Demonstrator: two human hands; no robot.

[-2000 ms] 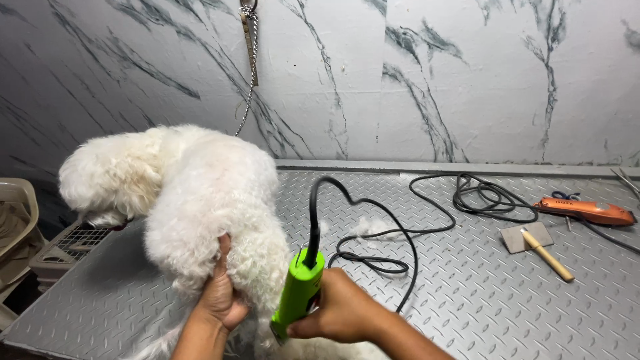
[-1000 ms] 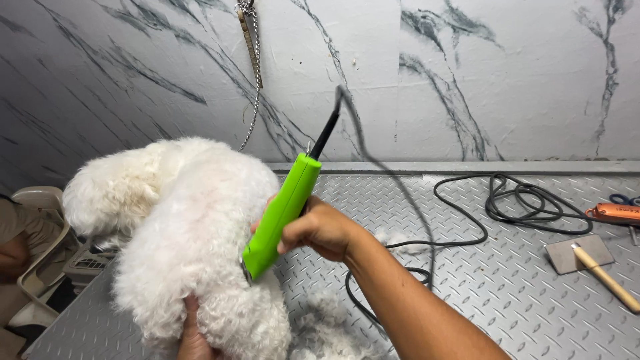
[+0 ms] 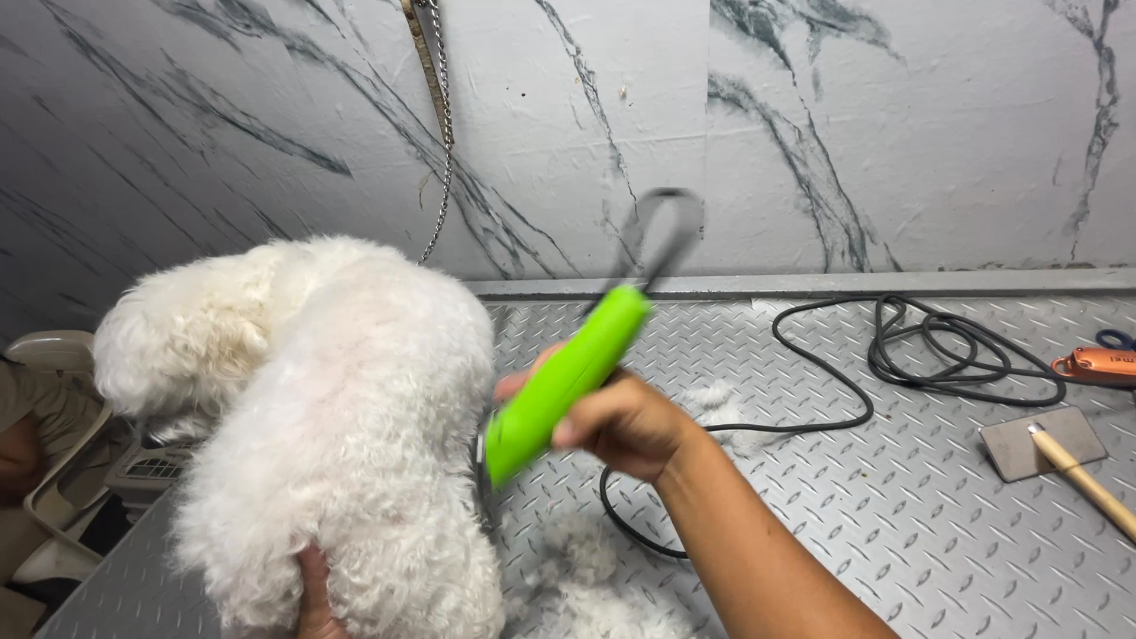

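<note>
A white, curly-coated dog [image 3: 382, 382] stands with its back to me on a grooming table, its head at the left. My right hand [image 3: 621, 422] grips a bright green electric clipper [image 3: 568, 382], whose blade end meets the coat on the dog's right flank. The clipper's black cord is blurred above it. Low at the dog's rear, my left hand [image 3: 317, 590] is partly buried in fur; its thumb shows, and the other fingers are hidden. Cut white fur [image 3: 590, 577] lies beside the dog's hindquarters.
The table [image 3: 799, 532] has a diamond-plate top. To the right lie a coiled black cord [image 3: 941, 355], an orange clipper [image 3: 1100, 364] and a slicker brush [image 3: 1043, 444] with a wooden handle. A chain [image 3: 445, 160] hangs by the marbled wall. A seated person [image 3: 35, 426] is partly visible at far left.
Two seconds ago the green clipper was low by the dog's hind leg; it has since moved up to the flank. More cut fur shows on the table. The view has shifted.
</note>
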